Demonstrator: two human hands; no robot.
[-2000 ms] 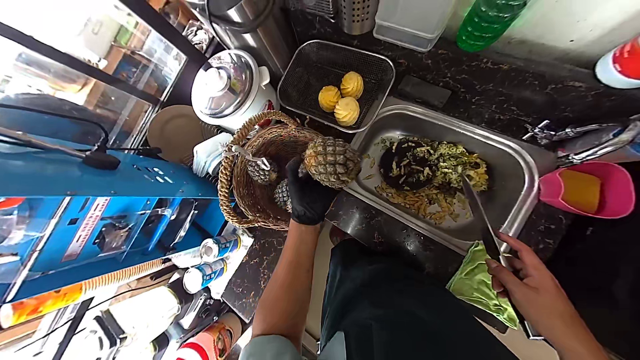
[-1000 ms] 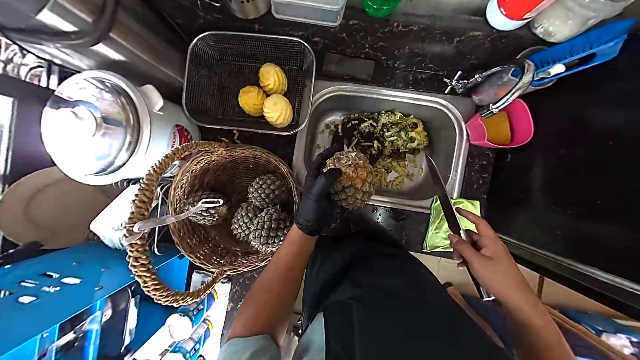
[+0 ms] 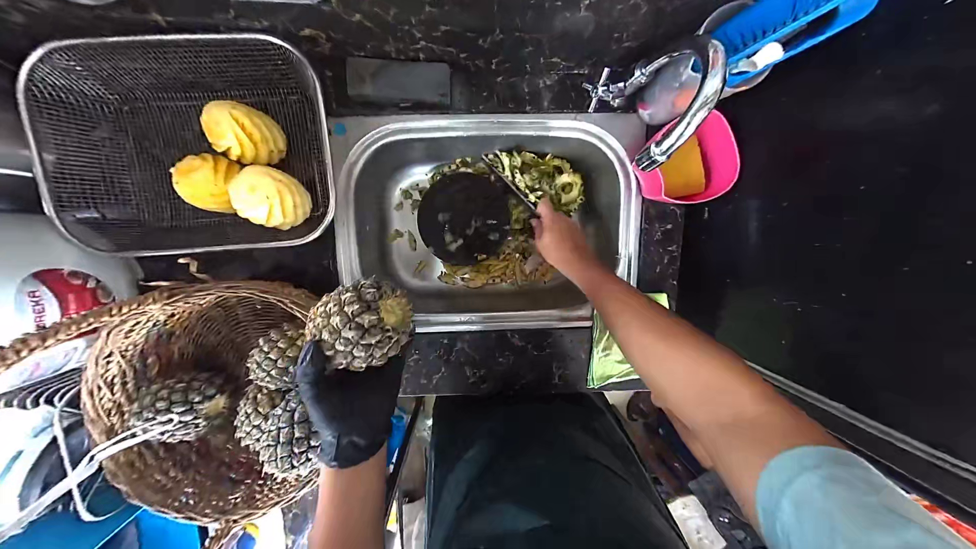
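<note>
My left hand [image 3: 352,404], in a black glove, grips an unpeeled pineapple [image 3: 360,323] over the right rim of a wicker basket [image 3: 126,366]. More unpeeled pineapples [image 3: 280,431] lie inside that basket. Over the steel sink [image 3: 396,164], my bare right hand [image 3: 558,238] holds a knife [image 3: 509,183], its blade angled up and left against the pineapple peels [image 3: 543,179]. A round black object [image 3: 465,219] sits among the peels in the sink. Three peeled pineapples [image 3: 269,197] rest together in a black wire-mesh basket [image 3: 114,145] at the upper left.
A chrome faucet [image 3: 713,84] arches over a pink container [image 3: 723,156] holding a yellow sponge [image 3: 682,169]. The green cloth [image 3: 610,354] lies at the counter's front edge, below the sink. A blue rack [image 3: 778,30] stands at the upper right, and a dark flat block [image 3: 398,81] lies behind the sink.
My right hand has moved the knife from beside the green cloth into the sink, against the peels. My left hand has carried the pineapple from the sink's near-left edge to the wicker basket's rim.
</note>
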